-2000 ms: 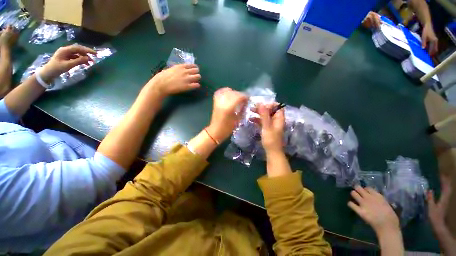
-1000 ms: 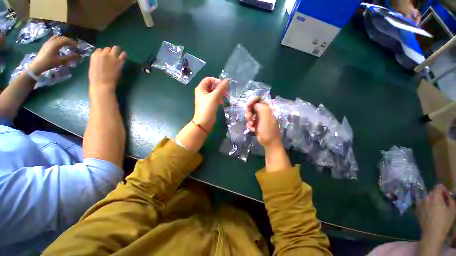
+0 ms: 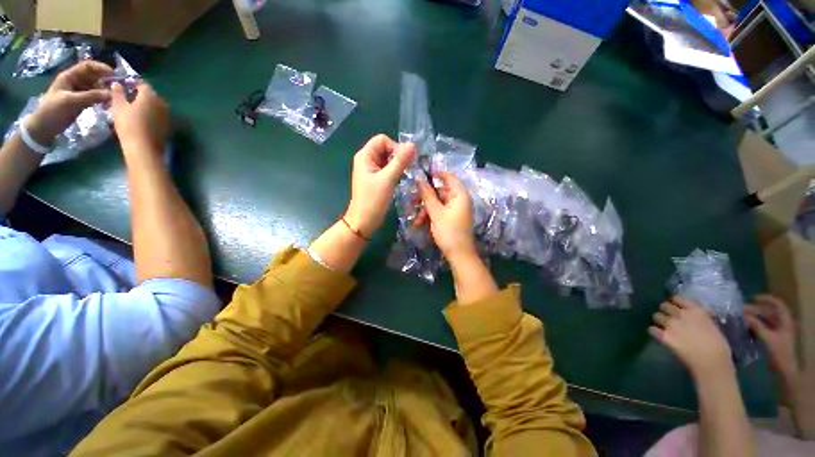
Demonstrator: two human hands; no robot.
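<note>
My left hand [image 3: 377,178] pinches a clear zip bag [image 3: 415,112] near its middle; the bag stands up from the fingers, flat and see-through. My right hand [image 3: 447,205] is close beside it, its fingertips together on a small dark cable accessory [image 3: 427,178] at the lower part of the bag. Whether the accessory is inside the bag cannot be told. Below and right of my hands lies a long overlapping heap of filled bags [image 3: 572,236] with dark contents.
Two bags [image 3: 292,92] and a dark cable [image 3: 251,107] lie at upper left. A neighbour's hands [image 3: 134,112] work at left over bags. Another person's hands [image 3: 697,335] touch a bag pile [image 3: 710,281] at right. A blue and white carton [image 3: 550,49] and brown carton [image 3: 134,20] stand at the far side.
My right hand has moved left, close to my left hand and the bag. The left neighbour's arm has drawn back from the set-aside bags. The right person's hand is back at the pile.
</note>
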